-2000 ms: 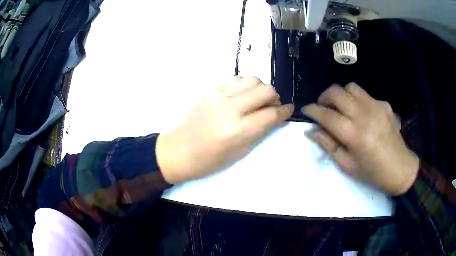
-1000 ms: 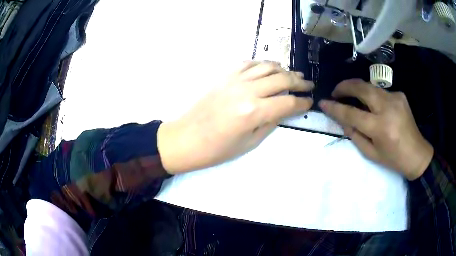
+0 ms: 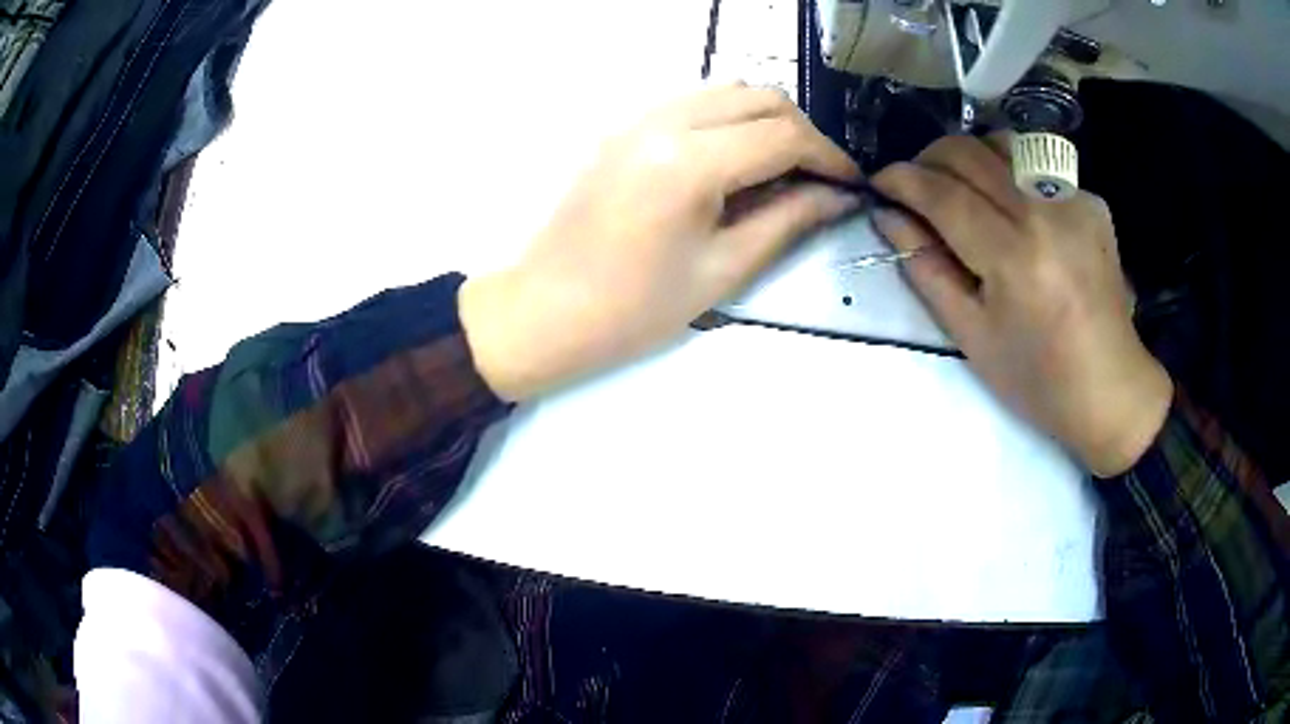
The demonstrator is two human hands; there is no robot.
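A dark garment panel [image 3: 1174, 156] lies under the machine head and spreads to the right. My left hand [image 3: 665, 226] pinches its near edge just in front of the presser foot area. My right hand [image 3: 1026, 276] pinches the same edge, fingertips almost touching the left ones. A thin silver pick [image 3: 884, 259] sticks out of my right hand to the left, over the machine bed. The white sewing machine head [image 3: 905, 40] is at the upper right, with its cream ribbed knob [image 3: 1046, 163] just above my right hand. The needle point is hidden or too small to tell.
The white table [image 3: 792, 481] has a curved front edge. Dark garments with grey edges [image 3: 85, 212] hang in a heap at the left. Dark cloth [image 3: 637, 665] lies below the table edge. A pale pink shape [image 3: 163, 651] is at the lower left.
Both hands have moved up toward the machine head, and the fingertips are closer together at the cloth edge. The pick shows more clearly. The view has also shifted.
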